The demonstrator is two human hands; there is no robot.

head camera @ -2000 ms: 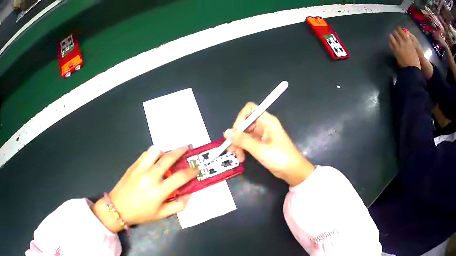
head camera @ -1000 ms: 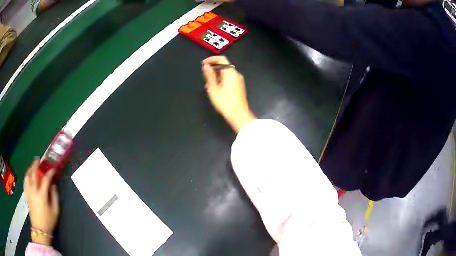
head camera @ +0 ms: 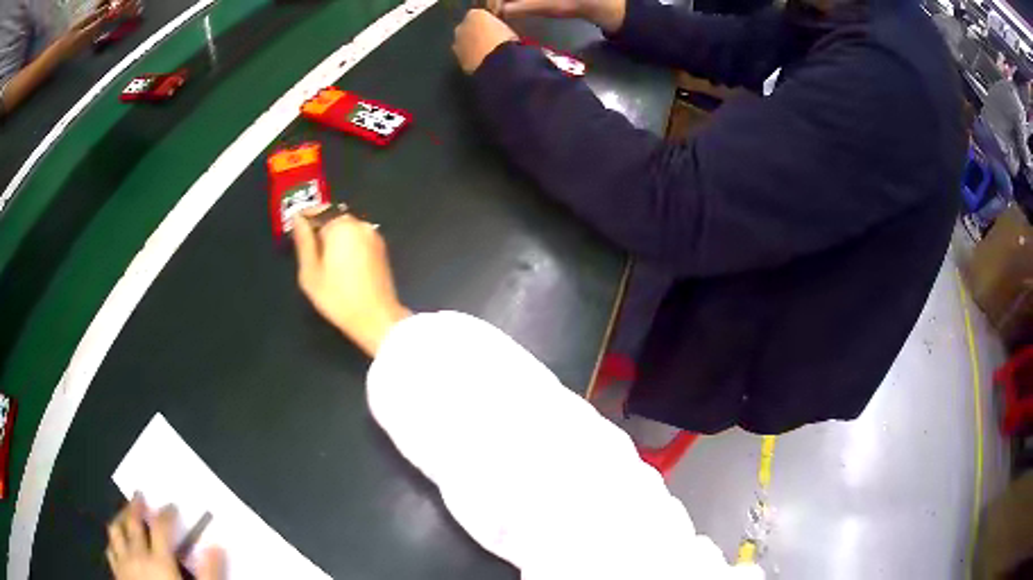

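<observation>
A red unit (head camera: 297,187) with an orange end and a white board lies on the dark bench beside the white rail. My right hand (head camera: 346,278) has its fingertips at the board end of this unit, and a slim dark-looking tool (head camera: 329,213) is held in its fingers. Whether the fingers grip the unit is unclear. My left hand (head camera: 153,549), cut off by the bottom edge, rests fingers apart on a white sheet (head camera: 215,493). A small grey strip (head camera: 195,530) shows beside its fingers.
Another red and orange unit (head camera: 360,116) lies beyond, near the white rail (head camera: 136,283). More units lie on the green belt (head camera: 108,181), one cut off at the left edge. A person in a dark sleeve (head camera: 589,170) works close on the right, hands over another unit. Another person sits across the belt.
My left hand has left the red unit by the rail and come down onto the sheet. My right hand has reached a unit on the bench. The two units that lay together are now apart.
</observation>
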